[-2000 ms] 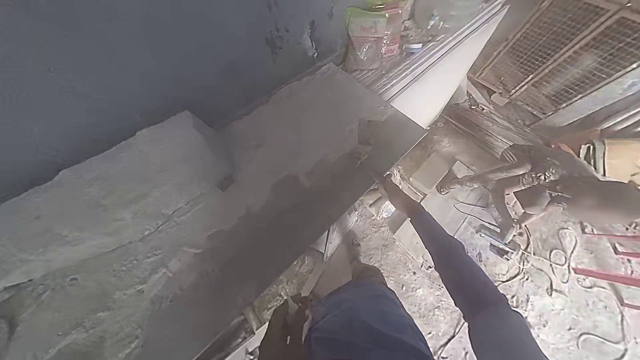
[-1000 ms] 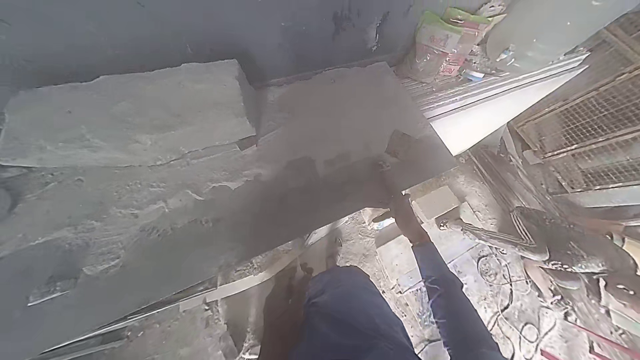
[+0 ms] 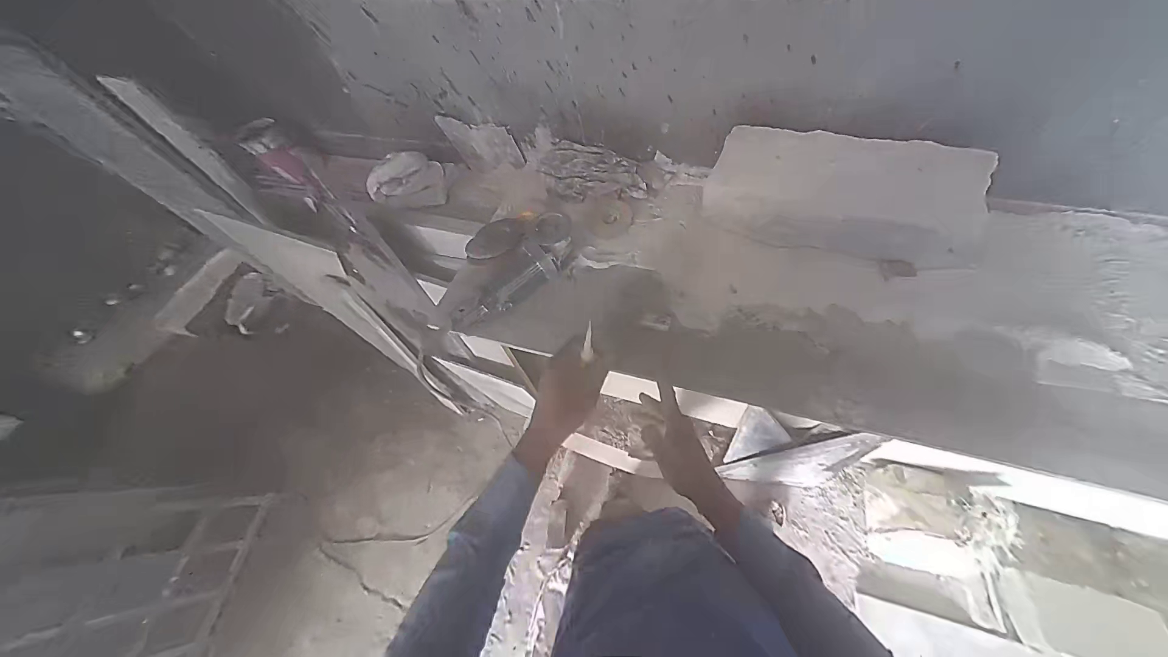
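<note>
At the front edge of a dusty grey slab [image 3: 803,370], my left hand [image 3: 570,388] is closed around a thin pale pointed piece [image 3: 588,340]; what kind of piece cannot be told. My right hand [image 3: 675,438] is just to its right, below the slab's edge, with the fingers apart and nothing plainly in them. On the slab beyond my left hand lies an angle grinder [image 3: 520,283], near a round disc [image 3: 612,217]. A rough-edged stone block [image 3: 849,192] rests farther back on the right.
A crumpled pale bag [image 3: 406,178] and broken stone pieces [image 3: 584,169] lie along the wall. Long boards [image 3: 301,265] lean at the left. A cable [image 3: 392,538] crosses the floor, and tile pieces [image 3: 922,547] lie below the slab at the right.
The view has swung far to the left. My right hand was over the slab's far right end and is now near my left hand. The angle grinder has come into view.
</note>
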